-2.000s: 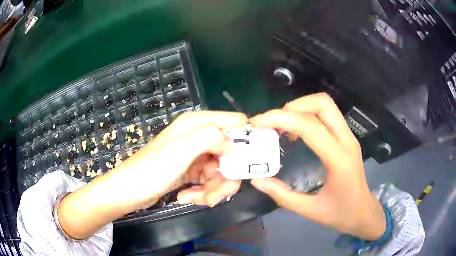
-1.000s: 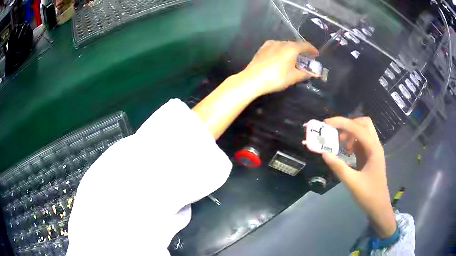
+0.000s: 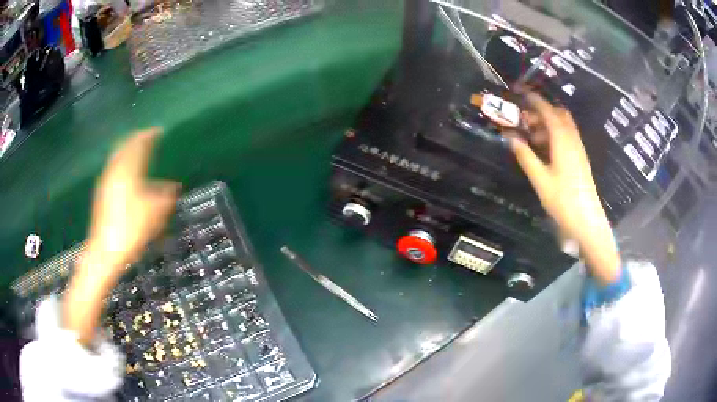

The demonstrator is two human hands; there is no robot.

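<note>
A white housing (image 3: 500, 111) with a dark mark sits at the fixture nest of the black bench machine (image 3: 440, 169). My right hand (image 3: 554, 153), with a blue wrist strap, is at the housing's right end, thumb and fingers spread. It is blurred, and I cannot tell whether a fingertip touches the housing. My left hand (image 3: 130, 208) is far to the left over the upper part of the clear blister tray (image 3: 271, 338). It is blurred, with fingers apart and nothing visible in it. The tray's pockets hold dark and yellowish parts.
Tweezers (image 3: 330, 284) lie between tray and machine. The machine front has a red knob (image 3: 417, 246), a small display (image 3: 475, 255) and silvery buttons at both ends. A small white piece (image 3: 32, 246) lies at far left. Another clear tray (image 3: 212, 35) is at the back.
My left hand has left the fixture area and swung far left, without the piece it held. My right hand has moved up to the fixture, where the white housing now sits.
</note>
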